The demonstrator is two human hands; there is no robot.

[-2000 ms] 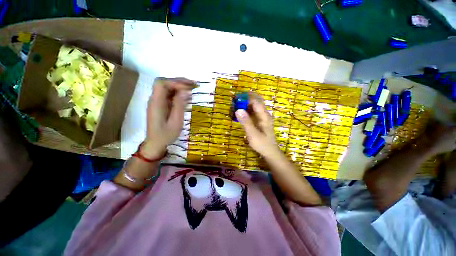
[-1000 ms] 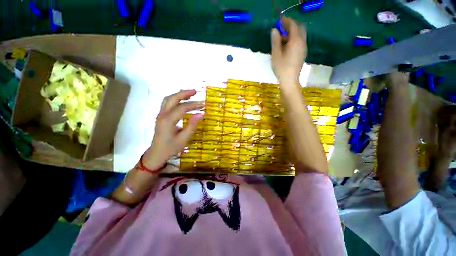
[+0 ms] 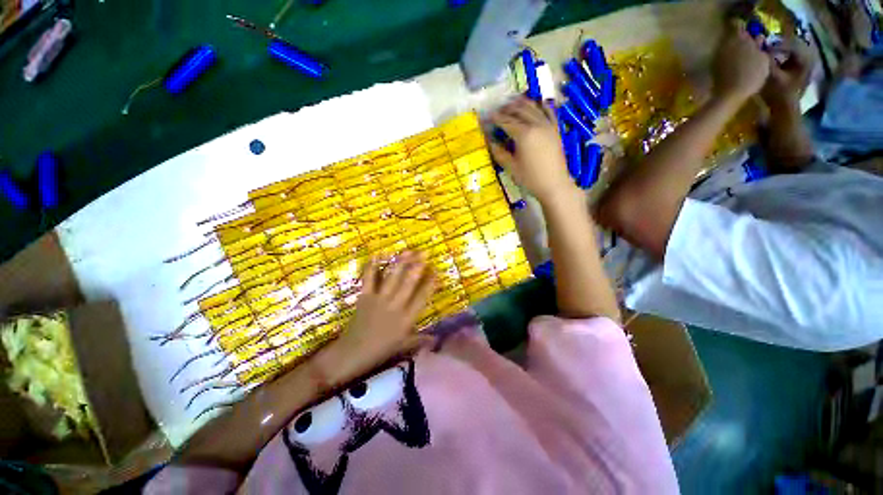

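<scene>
The array of gold parts (image 3: 358, 227) lies tilted on the white work sheet (image 3: 174, 218), with thin dark wires sticking out at its left edge. My left hand (image 3: 395, 305) rests over the lower part of the array with fingers spread. My right hand (image 3: 532, 150) is at the array's upper right corner, beside the pile of blue packs (image 3: 581, 101). Its fingers bend downward and something dark or blue shows by the fingertips; whether it is gripped is unclear.
A small open carton (image 3: 111, 372) with pale yellow pieces (image 3: 48, 372) is at the lower left. Loose blue packs (image 3: 191, 68) lie on the green top. A neighbouring worker's arm (image 3: 668, 160) and gold parts are at right. A grey metal bar (image 3: 499, 39) is at the top.
The view has turned toward the right. My right hand has moved from a blue pack on the green top to the pile's left side. My left hand has moved onto the gold array.
</scene>
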